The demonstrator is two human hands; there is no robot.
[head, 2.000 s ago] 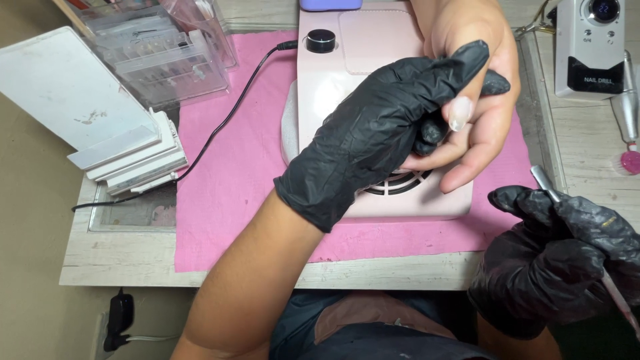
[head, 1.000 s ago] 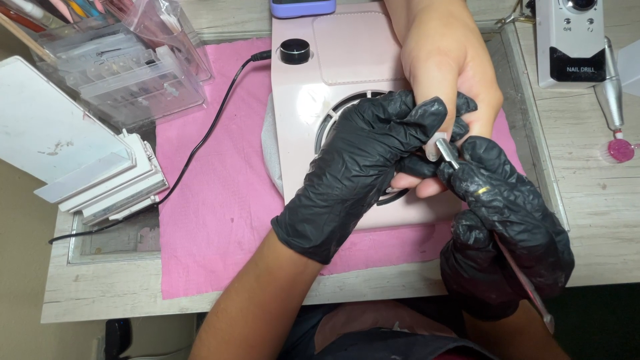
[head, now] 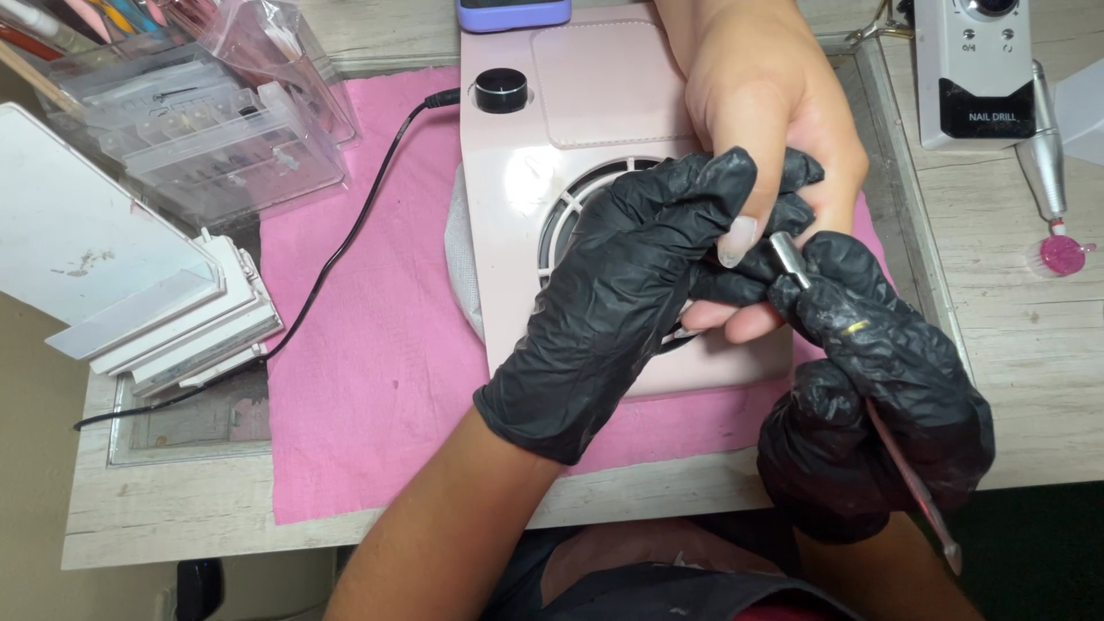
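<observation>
My left hand (head: 617,285), in a black glove, grips the thumb of another person's hand (head: 776,95) over a pale pink nail dust collector (head: 509,181). The thumbnail (head: 738,241) is long and whitish. My right hand (head: 880,379), gloved too, holds a metal cuticle pusher (head: 906,470). Its broad silver end (head: 789,259) is just right of the thumbnail, with a small gap between them; the thin end points down toward me. Part of the collector's round fan grille (head: 569,203) shows behind my left hand. Two of the other person's fingertips (head: 729,319) show below my left fingers.
A pink cloth (head: 362,362) lies under the collector. A black cable (head: 371,207) crosses it. Clear plastic boxes (head: 241,164) and a stack of white cases (head: 181,319) stand at left. A nail drill unit (head: 970,78) and its handpiece (head: 1045,164) lie at right, a purple-edged phone (head: 515,15) at the top.
Two seconds ago my right hand was low at the right, away from the thumb; since then it has moved up and left, bringing the pusher beside the nail. My left hand keeps hold of the thumb.
</observation>
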